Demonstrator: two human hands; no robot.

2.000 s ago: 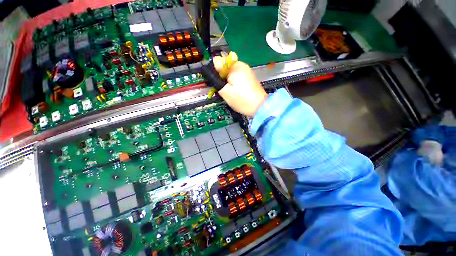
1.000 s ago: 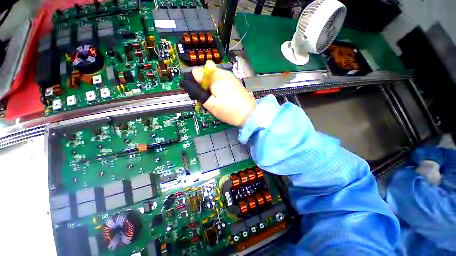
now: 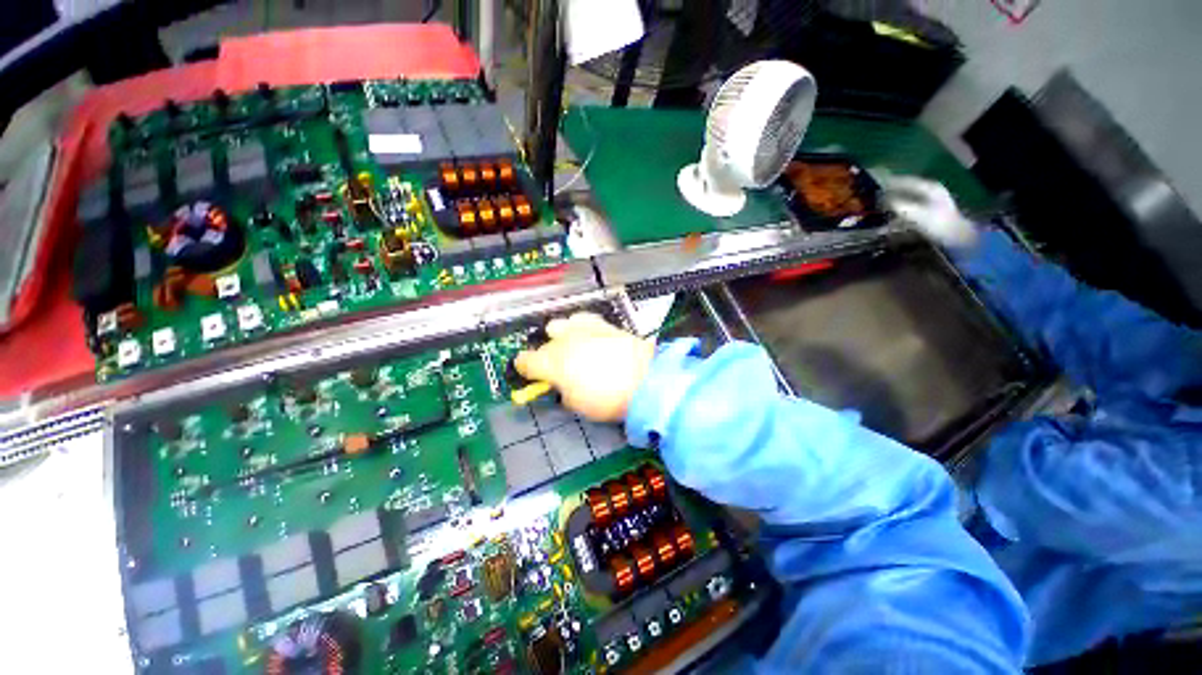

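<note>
My right hand [image 3: 589, 368], bare with a blue sleeve, is over the upper right part of the near green circuit board [image 3: 284, 491]. Its fingers are closed around a small yellow and black hand tool [image 3: 530, 393]; most of it is hidden by the fingers, and I cannot tell whether it touches the board. The board has grey blocks [image 3: 534, 452], orange-copper coils [image 3: 630, 530] and a toroidal inductor [image 3: 307, 649] cut by the lower edge. My left hand is out of the picture.
A second circuit board [image 3: 316, 198] lies behind on red material [image 3: 349, 53], beyond a metal rail [image 3: 435, 311]. A white fan [image 3: 761, 125] and a black tray of orange-copper parts [image 3: 833, 193] stand on a green mat [image 3: 633, 152]. A neighbour's white-gloved hand [image 3: 927, 211] is beside the tray.
My right hand has come down from the rail and rear board's edge to the near board, with the tool. The neighbour's gloved hand has reached up beside the tray. The view has shifted.
</note>
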